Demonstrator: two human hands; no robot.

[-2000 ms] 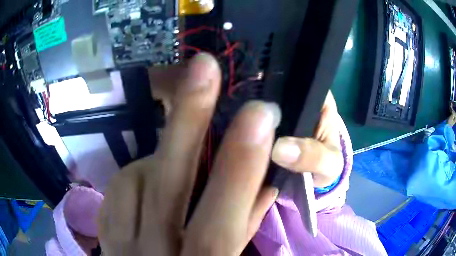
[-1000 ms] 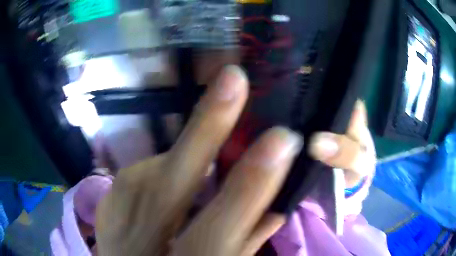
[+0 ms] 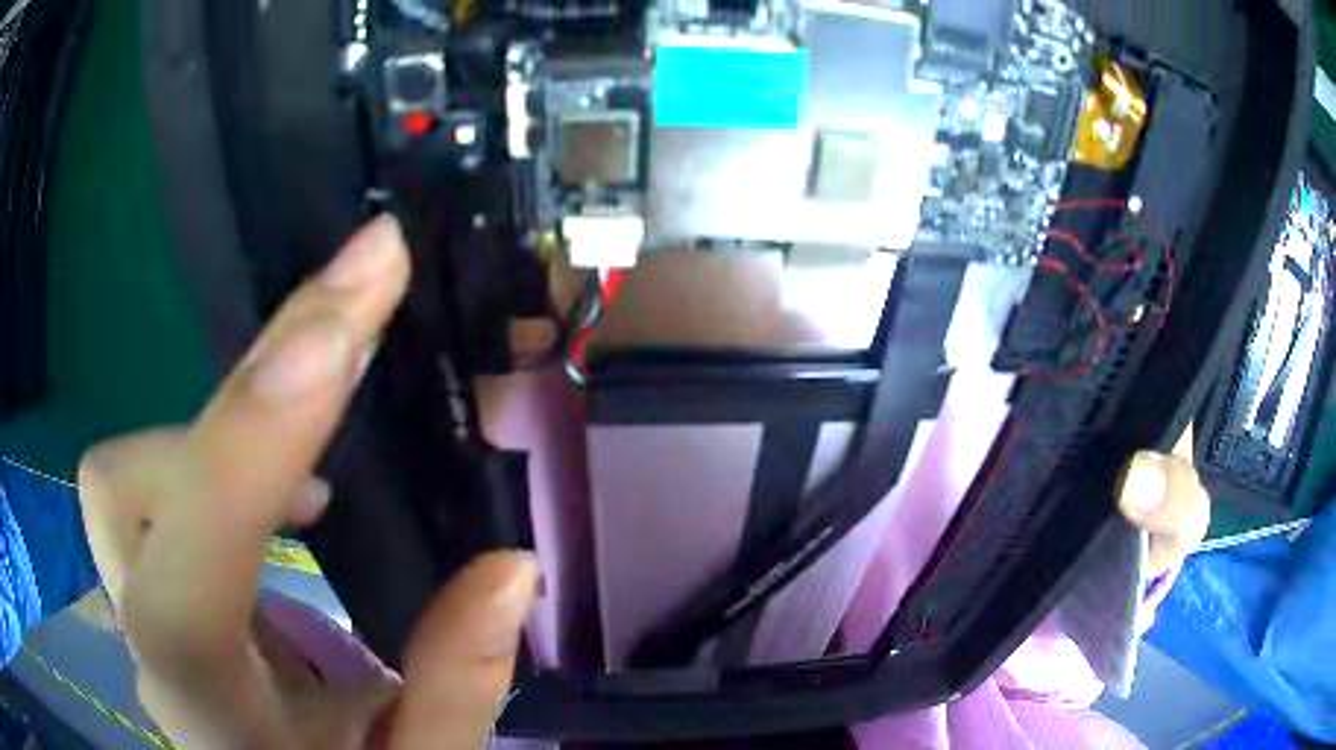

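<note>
An opened tablet (image 3: 865,125) in a black foam tray (image 3: 821,714) fills the middle. It shows a circuit board with a green-teal label (image 3: 730,87), a red-and-black wire pair with a white plug (image 3: 602,239), and thin curled red wires (image 3: 1092,279) below a gold-orange patch (image 3: 1112,114). Black strips cross the reflective battery area (image 3: 674,506). My left hand (image 3: 271,484) is at the tray's left side, thumb and fingers apart, nothing seen between them; contact is unclear. My right hand (image 3: 1165,506) grips the tray's right edge, with a pale sheet (image 3: 1109,615) below it.
Another tablet in a black tray (image 3: 1278,359) lies on the dark green surface (image 3: 103,279) at the right. Blue clothing of people shows at the left edge (image 3: 37,542) and lower right (image 3: 1245,623).
The tablet and tray have shifted right in view and more of their left side shows. My left hand has moved from over the red wires to the left side. My right hand keeps its hold.
</note>
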